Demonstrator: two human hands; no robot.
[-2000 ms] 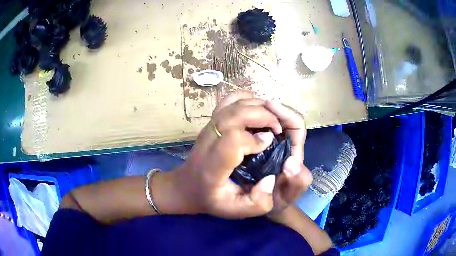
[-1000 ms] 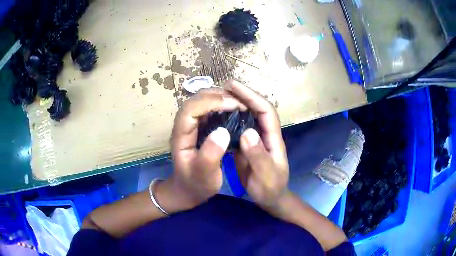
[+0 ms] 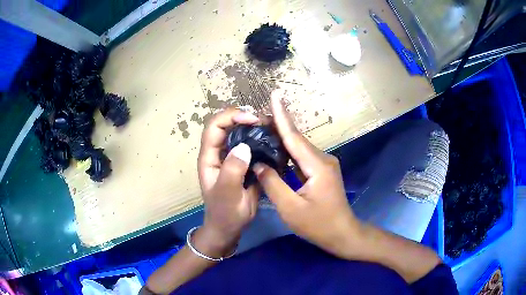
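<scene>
A black, glossy, ridged round part [image 3: 257, 142] is held between my two hands, just in front of the cardboard mat's near edge. My left hand [image 3: 226, 173] is curled around its left side, with the thumb on its face. My right hand [image 3: 308, 187] touches it with the thumb at the lower side, and its index finger points up, extended. A second black spiky round part [image 3: 267, 42] sits alone on the mat [image 3: 144, 144]. The white oval piece is mostly hidden behind my left fingers.
A pile of black spiky parts [image 3: 72, 109] lies at the left. A white glue bottle [image 3: 346, 49] and a blue knife [image 3: 397, 44] lie at the right, by a clear panel [image 3: 441, 29]. A blue crate [image 3: 506, 167] of black parts stands below right.
The view has turned, so the bench appears tilted. The held part has been turned in my hands. My right index finger has straightened away from it, while my left hand keeps its hold.
</scene>
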